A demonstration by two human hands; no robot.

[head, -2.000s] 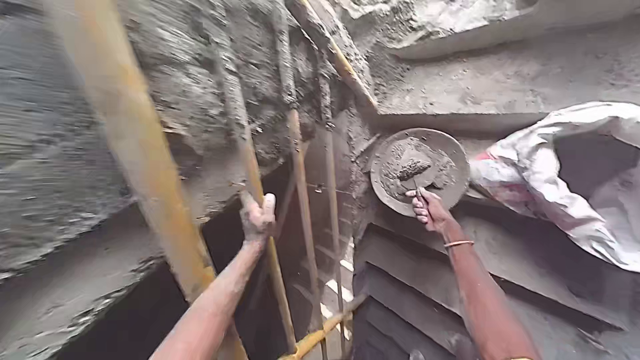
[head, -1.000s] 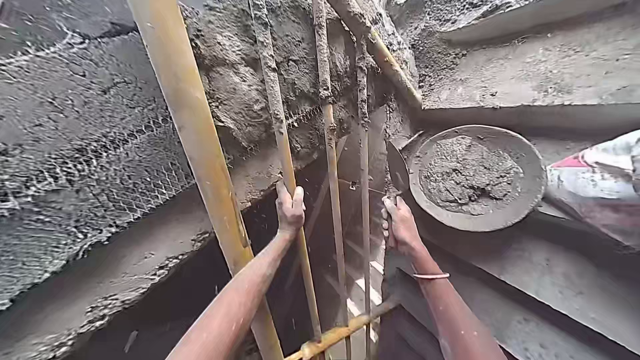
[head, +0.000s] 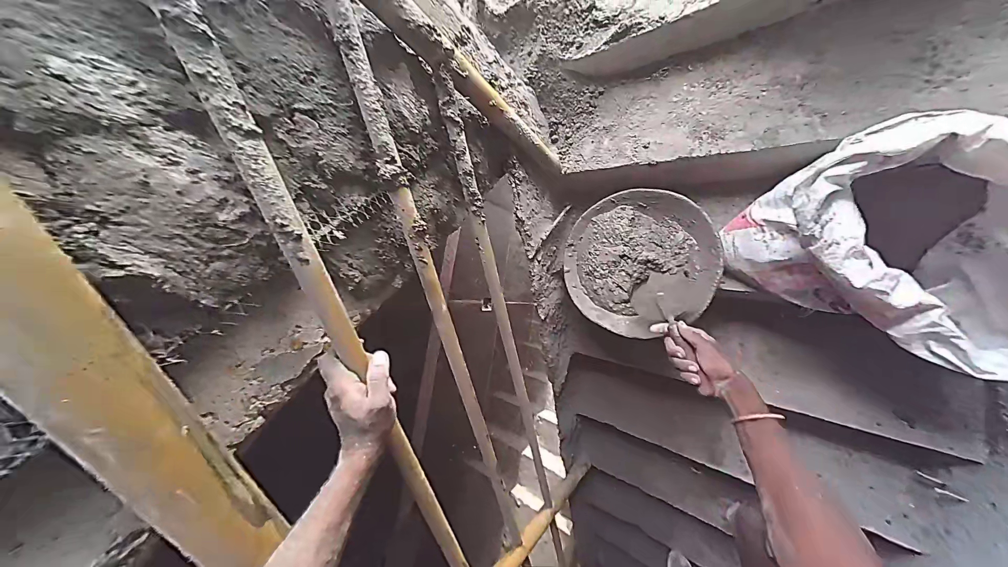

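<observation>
My left hand (head: pixel 361 398) is wrapped around a yellow metal railing bar (head: pixel 327 303), whose upper part is crusted with mortar. In my right hand (head: pixel 699 358) is the handle of a trowel (head: pixel 669 298), its blade lying at the near side of a round pan (head: pixel 579 287). Grey wet mortar (head: pixel 630 248) fills much of the pan, to the left of and above the blade. The pan rests on a stair at the right of the railing.
A thick yellow post (head: pixel 102 378) crosses the lower left. More railing bars (head: pixel 445 323) stand over a deep stairwell. A white woven sack (head: pixel 835 252) lies right of the pan. Concrete steps (head: pixel 654 409) descend below it. Rough mortar and wire mesh (head: pixel 339 220) cover the wall edge.
My right hand has moved with the trowel from beside the railing bars to the pan. My left hand still holds a bar. The view has shifted.
</observation>
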